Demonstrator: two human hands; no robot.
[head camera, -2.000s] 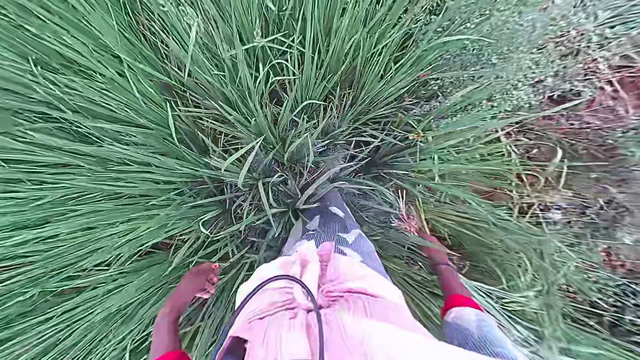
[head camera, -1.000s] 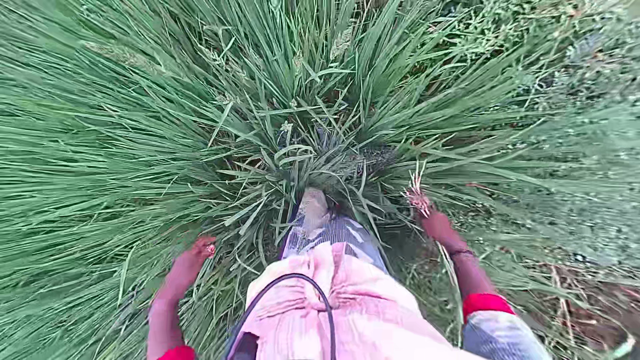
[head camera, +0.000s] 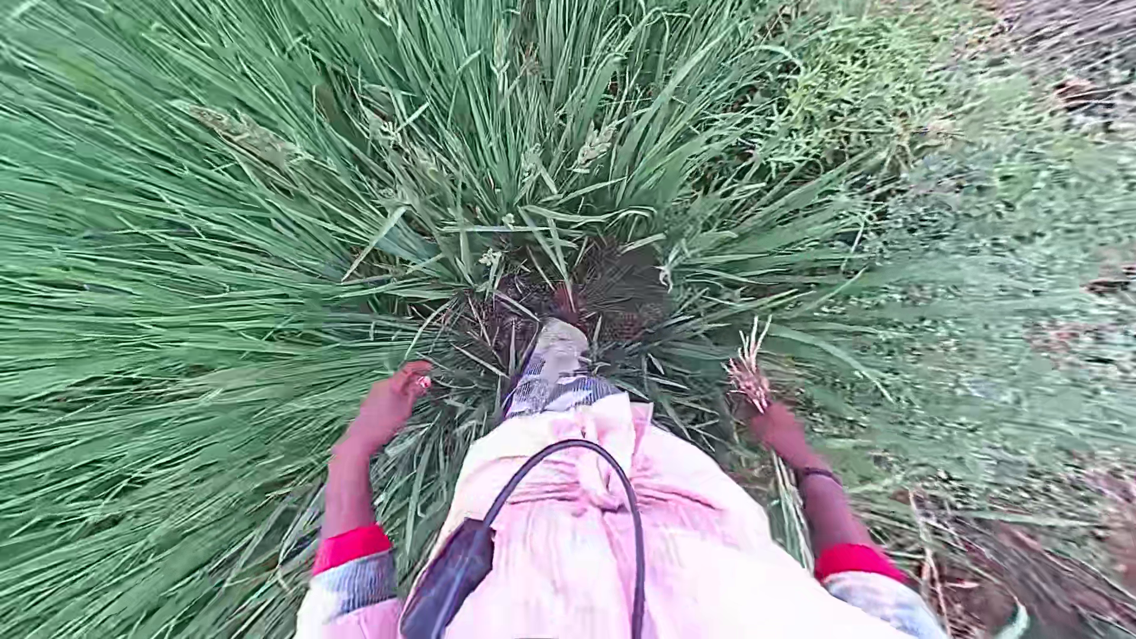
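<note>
My left hand (head camera: 390, 404) hangs over tall green grass (head camera: 204, 355), its fingers curled; whether it holds anything small does not show. On the right, my right hand (head camera: 774, 424) is closed on a small bundle of pale stalks or roots (head camera: 750, 368) that fans out above the fist. Long green blades hang below that same hand. Between the two hands are a pink cloth tied at the waist (head camera: 595, 524) and a patterned trouser leg (head camera: 555, 373).
A black cable (head camera: 637, 532) loops over the cloth from a dark pouch (head camera: 448, 577). Dark soil (head camera: 621, 284) shows ahead of the leg. Low leafy weeds (head camera: 852, 98) grow at the upper right, and dry stalks (head camera: 1038, 568) lie at the lower right.
The view has moved along the grass, and dark soil now shows ahead of my leg. The pale bundle remains in my right hand.
</note>
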